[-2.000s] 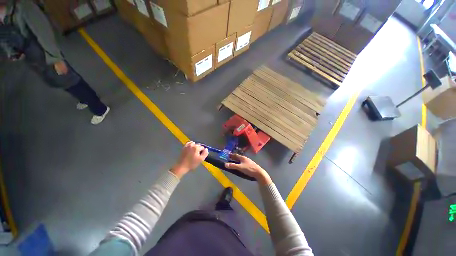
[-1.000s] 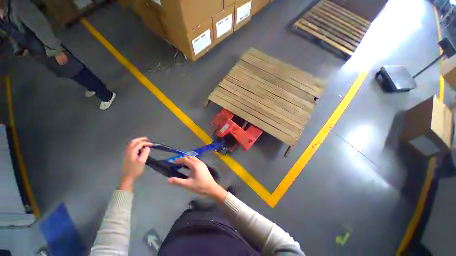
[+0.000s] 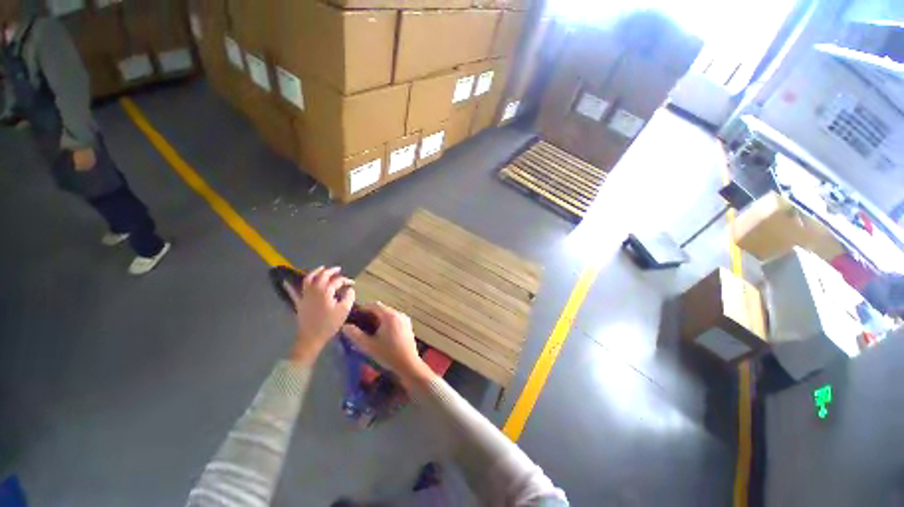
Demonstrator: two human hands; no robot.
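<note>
The black loop grip of the tow handle (image 3: 287, 281) is held near the picture's middle. My left hand (image 3: 322, 305) is closed on its upper part. My right hand (image 3: 387, 335) is on the grip's right part, beside my left hand. The blue shaft (image 3: 353, 376) runs down below the hands to the pump base. The red body of the hand pallet truck (image 3: 434, 362) shows partly behind my right forearm. An empty wooden pallet (image 3: 456, 292) lies over the forks, just beyond the handle.
Stacked cartons (image 3: 377, 124) stand beyond the pallet. Another wooden pallet (image 3: 555, 178) lies at the back. A person (image 3: 74, 149) stands at the left. A platform scale (image 3: 654, 251) and a brown carton (image 3: 726, 315) are at the right. A yellow line (image 3: 550, 361) runs right of the pallet.
The handle grip and both hands have moved up in the picture, nearer the pallet. The view has tilted up and shows more of the background. Both hands stay on the grip.
</note>
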